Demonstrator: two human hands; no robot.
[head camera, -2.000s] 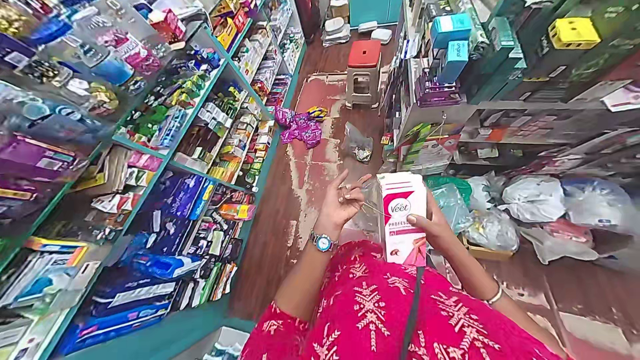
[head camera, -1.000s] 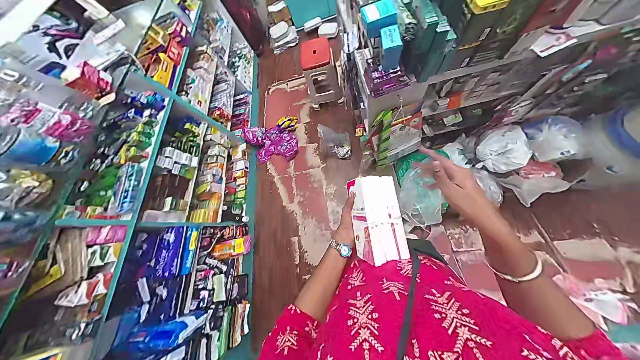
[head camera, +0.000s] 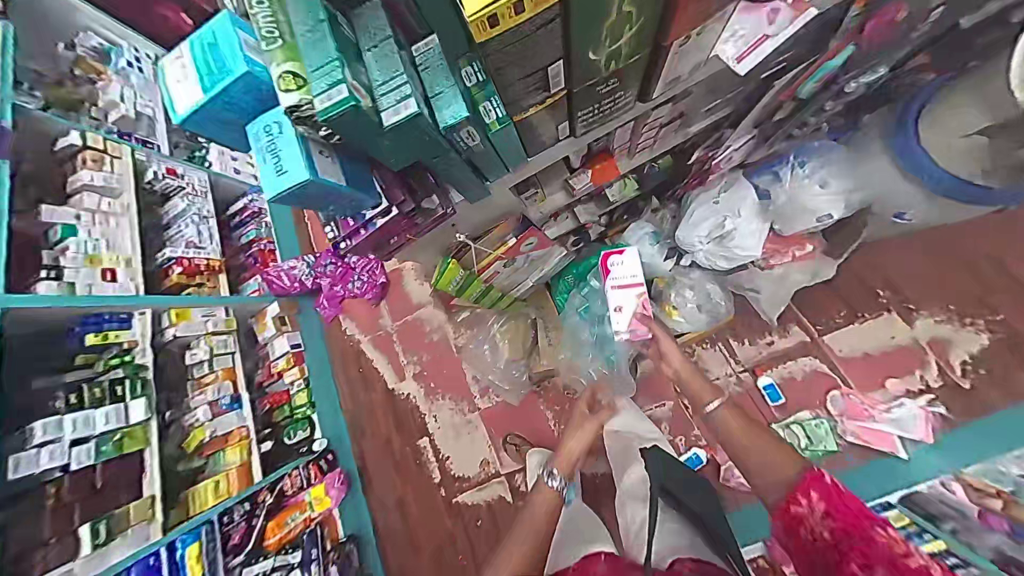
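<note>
In the head view my right hand (head camera: 664, 344) grips the lower end of a white and pink Veet box (head camera: 626, 292), which stands out over the bags on the floor. My left hand (head camera: 590, 412), with a wristwatch (head camera: 554, 478) on its wrist, is lower and to the left of the box. Its fingers are curled near a clear plastic bag (head camera: 596, 340); whether they touch it is unclear. Behind the box lies a green plastic bag (head camera: 572, 280). To its right are a clear bag (head camera: 694, 300) and a tied white plastic bag (head camera: 722, 222).
Shelves packed with small boxes (head camera: 214, 384) stand at the left. Teal boxes (head camera: 392, 72) and blue cartons (head camera: 300, 164) fill the upper shelf. A purple packet bundle (head camera: 344, 280), a small white and blue bottle (head camera: 770, 390) and pink packets (head camera: 884, 416) lie lower down. A blue-rimmed tub (head camera: 920, 152) is at right.
The box was in my left hand one second ago, with my right hand apart from it; now my right hand holds it and my left is off it. The view has swung right.
</note>
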